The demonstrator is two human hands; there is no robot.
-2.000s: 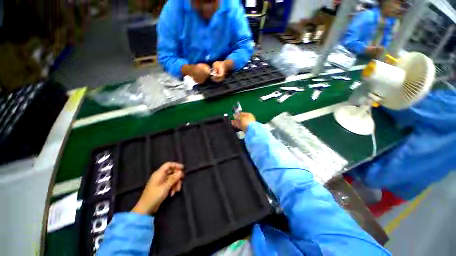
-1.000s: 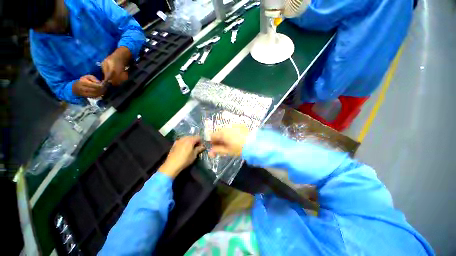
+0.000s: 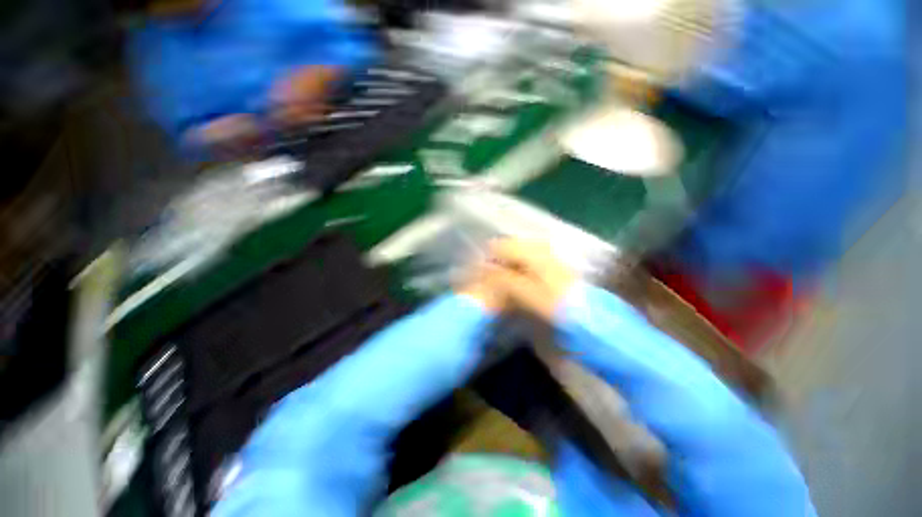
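Note:
The frame is strongly blurred. My left hand (image 3: 485,283) and my right hand (image 3: 538,275) are close together, seemingly touching, right of the black compartment tray. Whether they hold anything cannot be made out. The black compartment tray (image 3: 283,313) lies tilted in view on the green belt, with a column of pale silvery parts (image 3: 165,404) along its left edge. The bagged strips (image 3: 536,222) show as a pale, shiny sheet just behind my hands.
A person in blue (image 3: 253,61) works across the belt at a second black tray (image 3: 354,141). Crumpled clear plastic (image 3: 202,217) lies left of it. Pale pieces lie on the green belt (image 3: 389,207). A fan with a white base (image 3: 622,141) stands beside another person in blue (image 3: 819,131).
Since one second ago the view has shifted and blurred. My hands, then slightly apart over the bagged strips, are now closer together. Earlier still, they were apart, my left over the tray.

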